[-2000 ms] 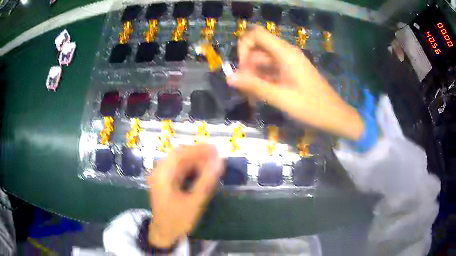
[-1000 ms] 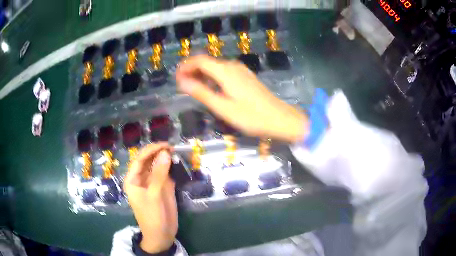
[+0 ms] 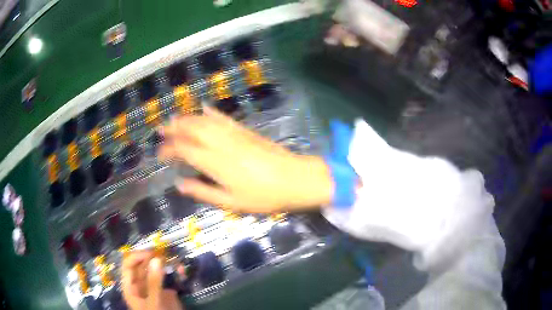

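The clear blister tray (image 3: 91, 209) lies tilted across the view, with rows of dark screens (image 3: 247, 254) and gold flex cables (image 3: 183, 98). My right hand (image 3: 233, 160), with a blue wrist strap (image 3: 342, 164), is over the middle of the tray, fingers apart and with nothing visible in it. My left hand (image 3: 148, 281) is at the tray's near edge, cut off by the bottom of the picture. A dark display module (image 3: 174, 275) shows at its fingertips and looks held, but it is blurred. The palm side of my right hand is hidden.
Small white-framed housings (image 3: 18, 212) lie on the green mat at the far left. More small parts (image 3: 114, 37) lie beyond the pale edge strip (image 3: 130, 66). A pale label card (image 3: 375, 25) and dark blurred equipment (image 3: 423, 85) are at the upper right, with red digits partly cut off.
The view has turned right, so the tray appears lower left and more tilted. My right hand has opened its fingers. My left hand still has the dark piece at its fingertips.
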